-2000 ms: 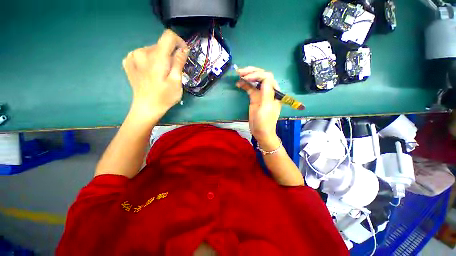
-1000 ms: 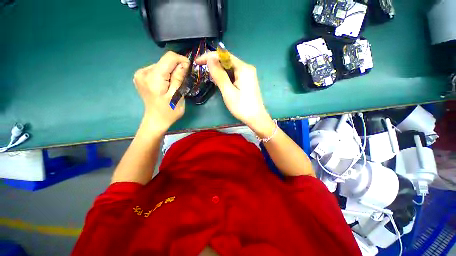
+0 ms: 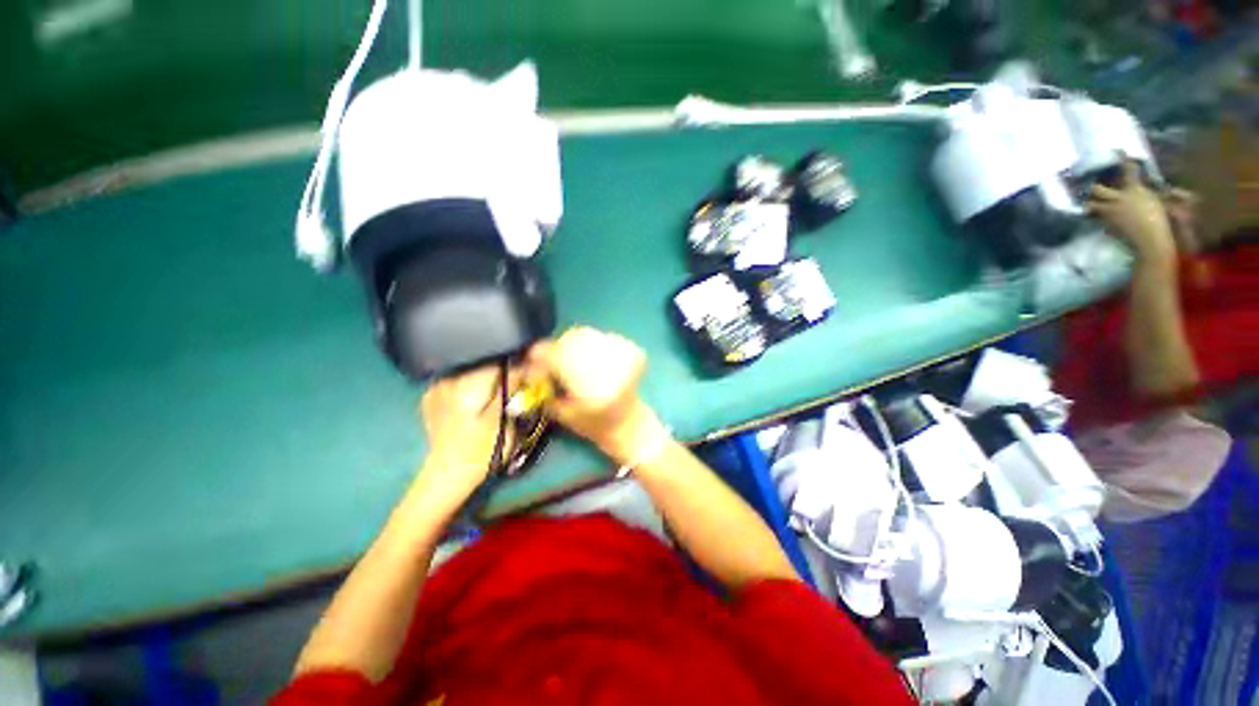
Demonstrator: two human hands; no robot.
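A camera body (image 3: 463, 310) lies on the bench, its black hood towards me and its white casing (image 3: 414, 145) behind. Thin dark wires (image 3: 505, 400) run from the hood down between my hands. My left hand (image 3: 463, 421) is closed at the wires, just below the hood; what its fingers pinch is hidden. My right hand (image 3: 597, 384) is closed around a hand tool (image 3: 532, 397), whose yellow part shows by the fingers. The lens module (image 3: 522, 448) is mostly hidden behind my hands and blurred.
Several spare lens modules (image 3: 721, 320) stand grouped right of centre on the green bench (image 3: 180, 414). Another person's arm (image 3: 1153, 276) reaches to white-and-black cameras (image 3: 1008, 159) at the right end. More cameras (image 3: 953, 552) fill a blue crate below. White cables lie at the back.
The view has tilted up and shifted, now showing the white casing and another person. My hands stay close together at the wires. The strip with a blue end at my left hand no longer shows.
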